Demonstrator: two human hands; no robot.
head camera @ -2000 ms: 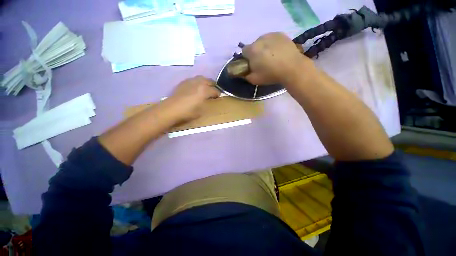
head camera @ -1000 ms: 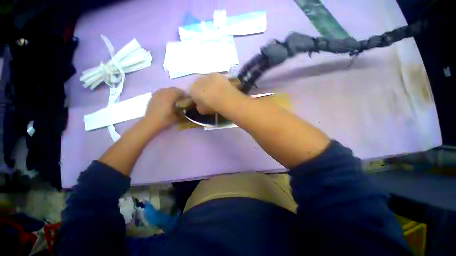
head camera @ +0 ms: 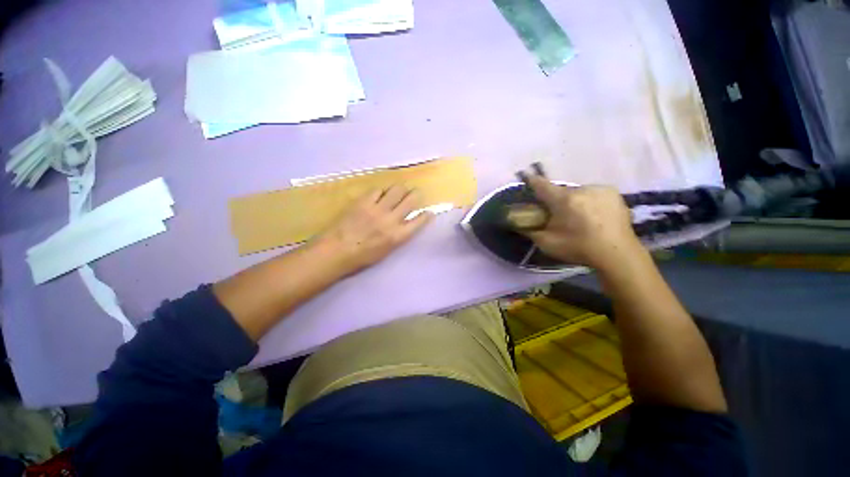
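Observation:
The tan pressing template [head camera: 280, 219] lies on the lilac table in front of me. A white fabric edge [head camera: 354, 173] shows along its far side, and a small white fabric part [head camera: 429, 211] shows at its near side by my fingers. My left hand [head camera: 377, 224] lies flat over the template's near right part; whether it grips the fabric I cannot tell. My right hand [head camera: 578, 224] is closed on the brown handle of the steam iron [head camera: 503, 224], which stands just right of the template with its point to the left. The rest of the fabric is hidden.
A stack of cut panels [head camera: 270, 88] lies at far middle, a banded bundle [head camera: 363, 17] behind it. A tied bundle of strips [head camera: 84, 126] and a pile of finished strips [head camera: 102, 228] lie left. A green strip [head camera: 536, 35] lies far right. The iron hose [head camera: 690, 205] runs right.
The iron has moved off the template to its right side with my right hand. My left hand now lies on the template instead of left of the iron. The camera view has also shifted.

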